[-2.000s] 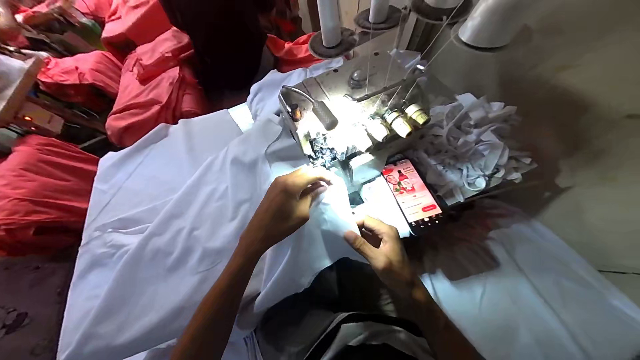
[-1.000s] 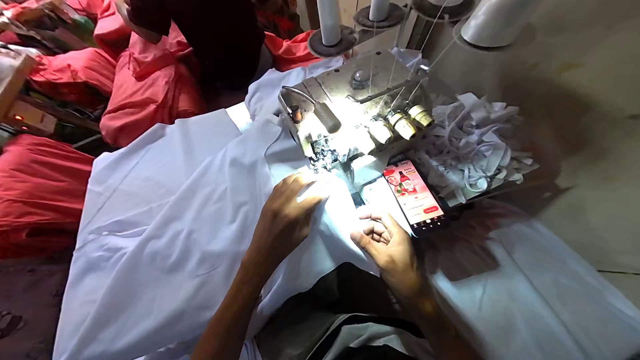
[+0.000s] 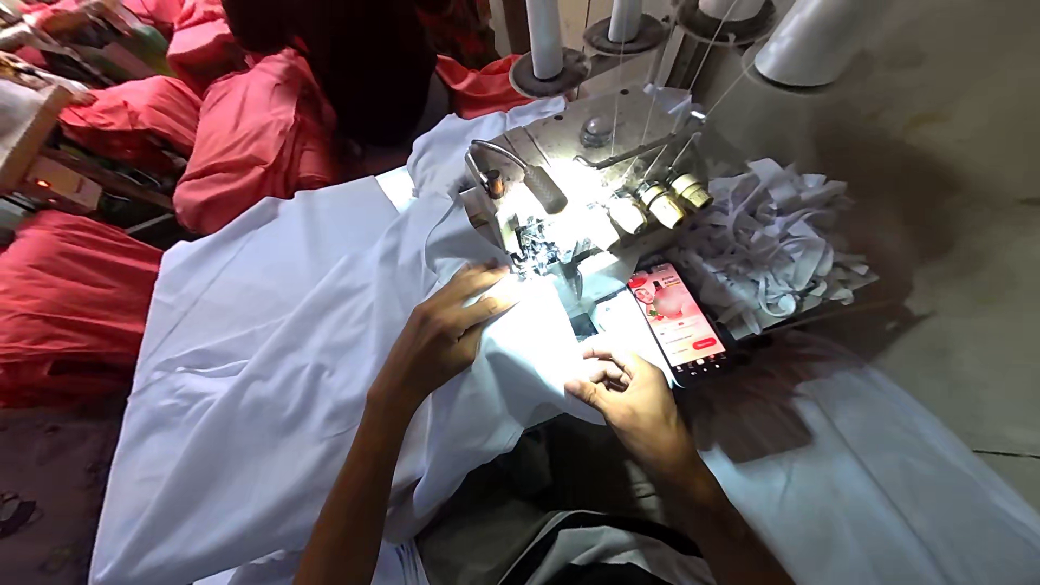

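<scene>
White fabric [image 3: 268,349] spreads over the table and runs up to the needle area of an overlock sewing machine [image 3: 569,146]. My left hand [image 3: 443,329] lies on the cloth just in front of the presser foot, fingers bent and fingertips close to it. Lower right, my right hand [image 3: 626,390] has the cloth's edge between thumb and fingers. A lit smartphone [image 3: 678,321] lies beyond that hand, beside the machine. The lamp's glare washes out the cloth between both hands, and the needle is hard to make out.
White fabric scraps [image 3: 772,244] are heaped right of the machine. Thread cones [image 3: 544,41] stand behind it. Red cloth bundles [image 3: 252,130] lie at the upper left, near a person in dark clothing [image 3: 349,65]. More white cloth [image 3: 853,455] hangs at the lower right.
Since two seconds ago, my right hand has moved slightly, its fingers curling more on the cloth edge. My left hand has flattened somewhat near the presser foot.
</scene>
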